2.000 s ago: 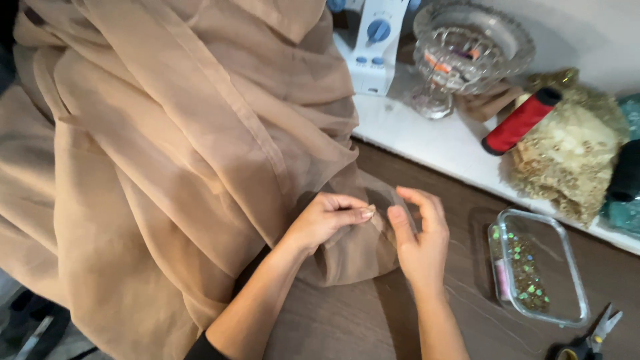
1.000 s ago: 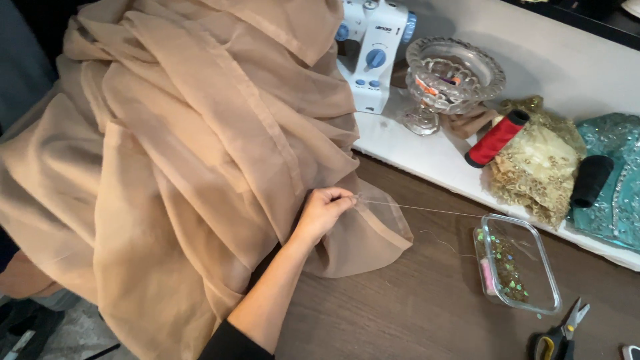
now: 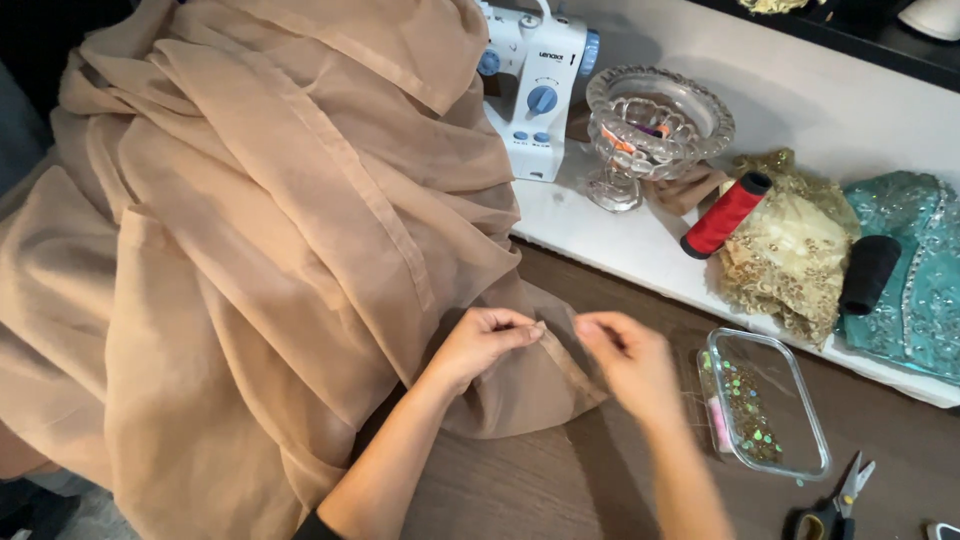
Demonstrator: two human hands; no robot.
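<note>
Sheer tan fabric (image 3: 285, 225) lies heaped over the left and middle, its hemmed corner spread on the dark wooden table. My left hand (image 3: 487, 341) pinches the hem between thumb and forefinger. Just right of it, my right hand (image 3: 626, 360) is raised with thumb and forefinger together, slightly blurred; whether a needle is between them is too small to tell. A clear rectangular container (image 3: 806, 405) with green and gold sequins (image 3: 750, 412) and a pink item (image 3: 718, 424) stands to the right. Black-handled scissors (image 3: 844, 499) lie open below it.
Behind, a white ledge (image 3: 600, 244) bears a white and blue sewing machine (image 3: 544, 97), a footed glass bowl (image 3: 660, 124), a red thread spool (image 3: 726, 215), gold sequined fabric (image 3: 787, 247), a black thread cone (image 3: 870, 274) and teal beaded fabric (image 3: 930, 300).
My right hand, out of view one second ago, is back beside the left hand. The thread that stretched rightward from the left hand then no longer shows as a taut line.
</note>
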